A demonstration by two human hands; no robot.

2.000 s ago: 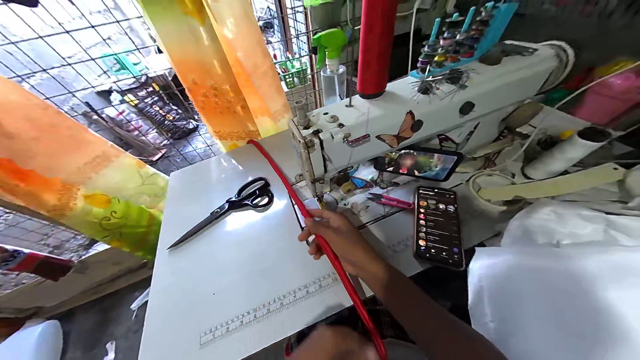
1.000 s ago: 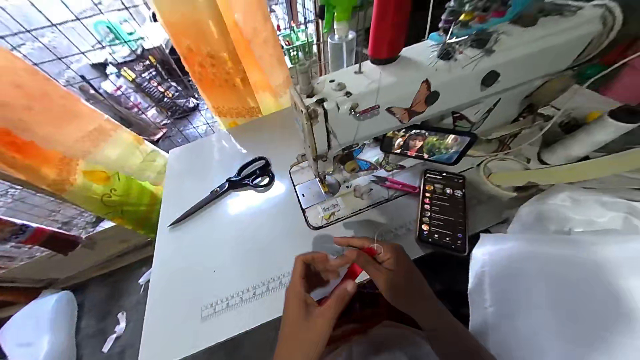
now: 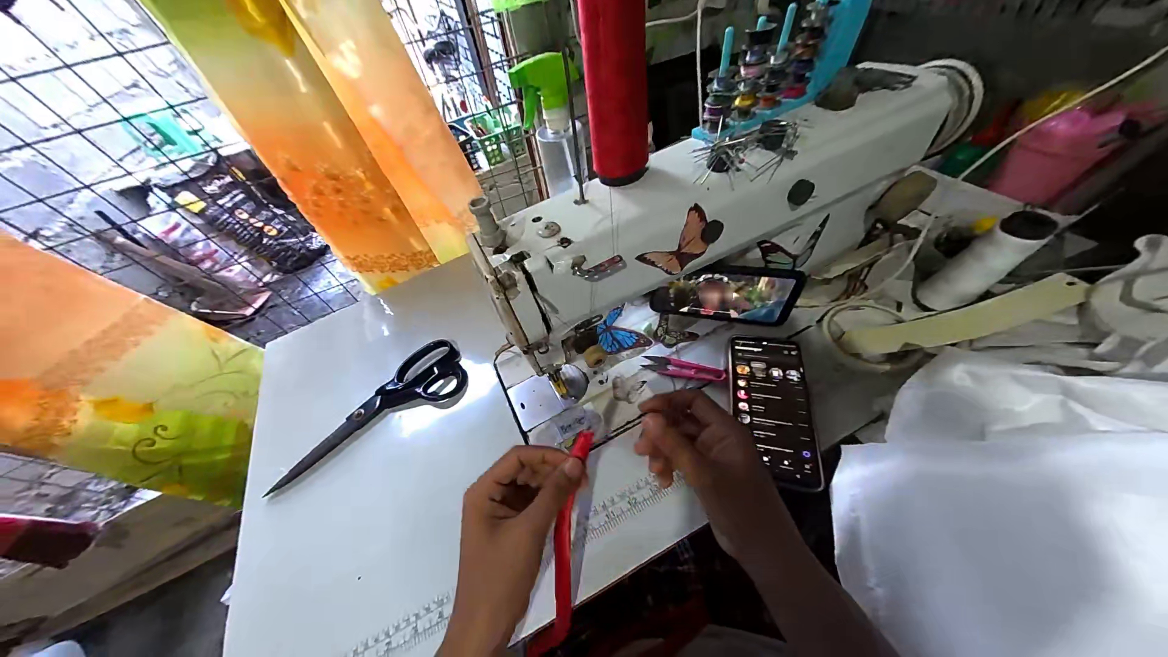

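Observation:
My left hand (image 3: 520,502) pinches a narrow red fabric strip (image 3: 563,557) near its end, which points up at the sewing machine's needle plate (image 3: 536,401). The strip hangs down over the table's front edge. To its right, my right hand (image 3: 693,443) has thumb and fingertips close together; whether something thin is between them cannot be told. The white sewing machine (image 3: 730,210) carries butterfly stickers and a red thread cone (image 3: 616,91). Pink thread snips (image 3: 684,368) lie just beyond my right hand.
Black-handled fabric shears (image 3: 383,392) lie on the white table (image 3: 319,547) at left. One phone (image 3: 776,411) lies right of my right hand, another phone (image 3: 730,295) leans by the machine. White fabric (image 3: 1004,529) fills the right side. A bobbin rack (image 3: 776,73) stands on the machine.
The red strip ran along the table past the needle area two seconds ago; now its end is in my left hand. My hands were together one second ago and are now apart, nearer the machine.

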